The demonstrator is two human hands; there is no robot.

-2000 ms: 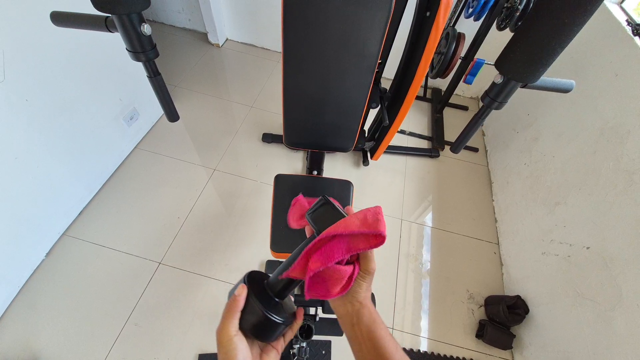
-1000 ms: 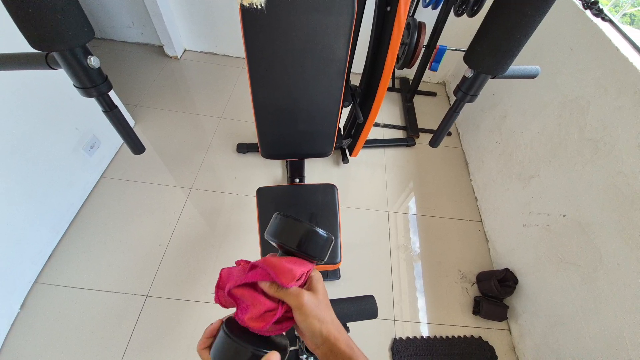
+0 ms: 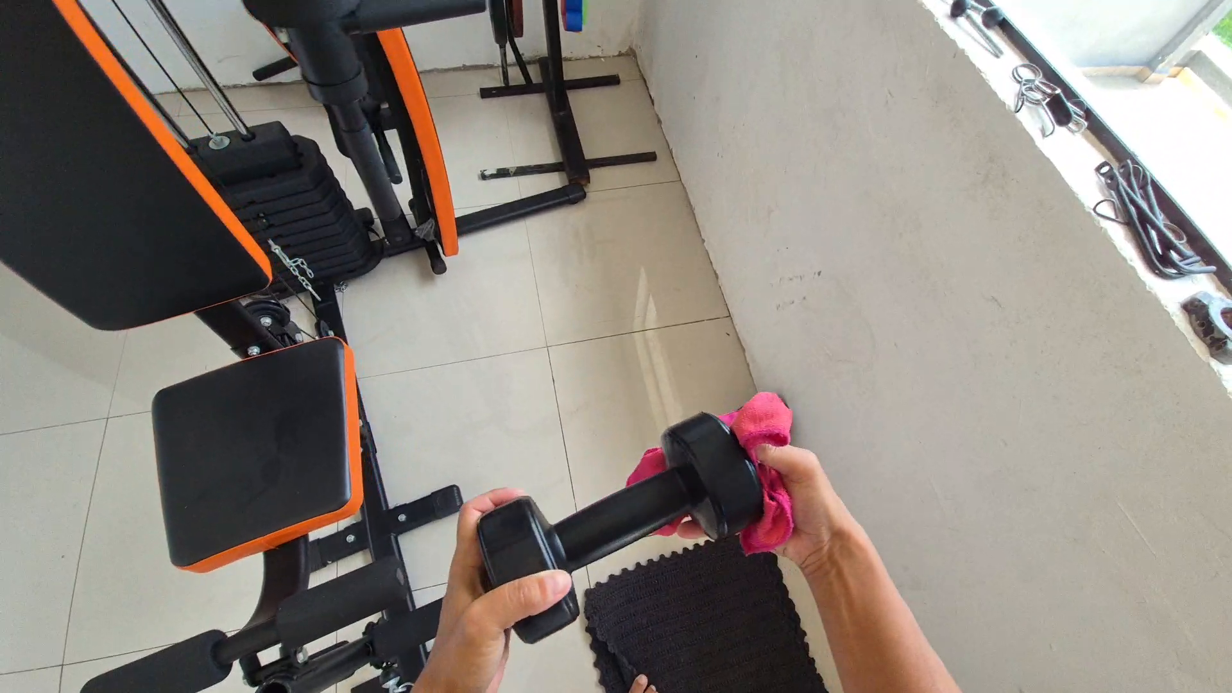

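A black dumbbell (image 3: pixel 626 518) is held tilted in the air, its right end higher than its left. My left hand (image 3: pixel 496 592) grips the dumbbell's left head, thumb in front and fingers over the top. A pink cloth (image 3: pixel 768 472) is wrapped against the outer face and underside of the right head. My right hand (image 3: pixel 804 500) presses that cloth onto the head, thumb on the near side; its fingers are mostly hidden behind the dumbbell and cloth.
At the left stands a multi-gym with a padded seat (image 3: pixel 255 452), a backrest (image 3: pixel 125 164), foam rollers (image 3: pixel 342 602) and a weight stack (image 3: pixel 298 207). A black mat (image 3: pixel 703 616) lies on the tiled floor below. The wall (image 3: pixel 924 318) rises at right; metal hooks (image 3: pixel 1150 217) lie on its sill.
The view has swung right, away from the multi-gym. The cloth, earlier around the dumbbell's handle, is now at its right head. The dumbbell has turned more sideways.
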